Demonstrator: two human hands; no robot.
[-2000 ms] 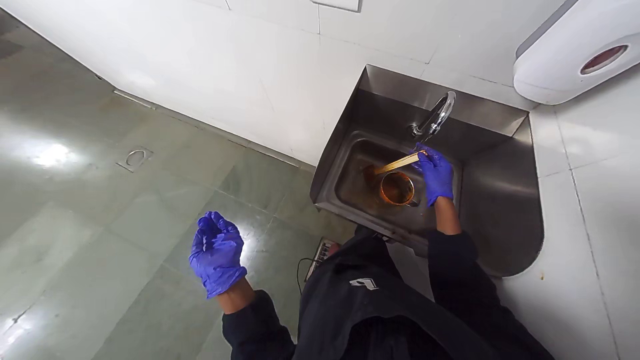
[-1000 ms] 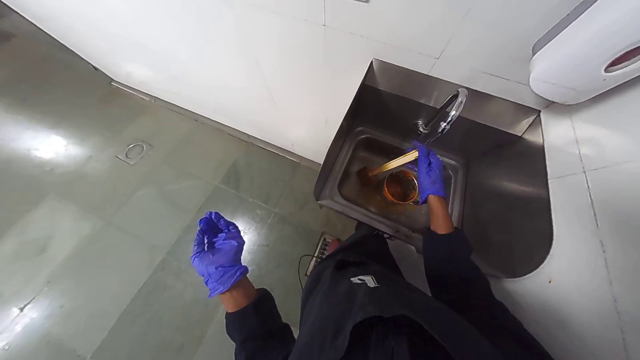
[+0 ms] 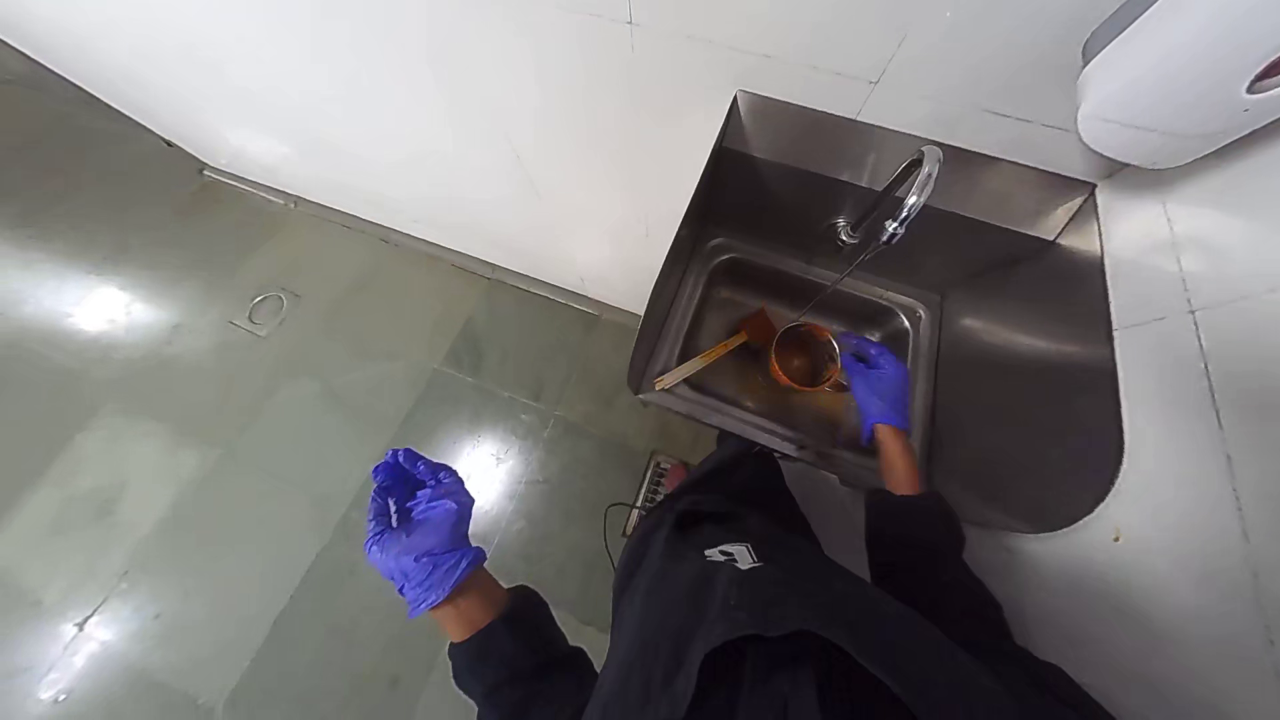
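My right hand (image 3: 878,385), in a blue glove, grips the handle side of a round metal cup (image 3: 806,357) with orange-brown residue inside and on its rim. A thin stream of water runs from the curved chrome faucet (image 3: 915,190) to the cup. Left of the cup, a flat brush (image 3: 705,362) with a light handle and a reddish-brown head lies in the steel sink (image 3: 800,430), its handle end towards the basin's left edge. My left hand (image 3: 422,530), also gloved, hovers over the floor well away from the sink, fingers curled; its inside is partly hidden.
White tiled wall surrounds the sink, whose steel splash guards (image 3: 680,240) rise at the back and left. A white dispenser (image 3: 1170,90) hangs at the upper right. On the green floor are a drain cover (image 3: 264,312) and a power strip (image 3: 652,493) with a cable beside my apron.
The brush has left my right hand and now lies in the basin. That hand has moved down to the cup, and a stream of water now shows from the faucet. My left hand stays much the same.
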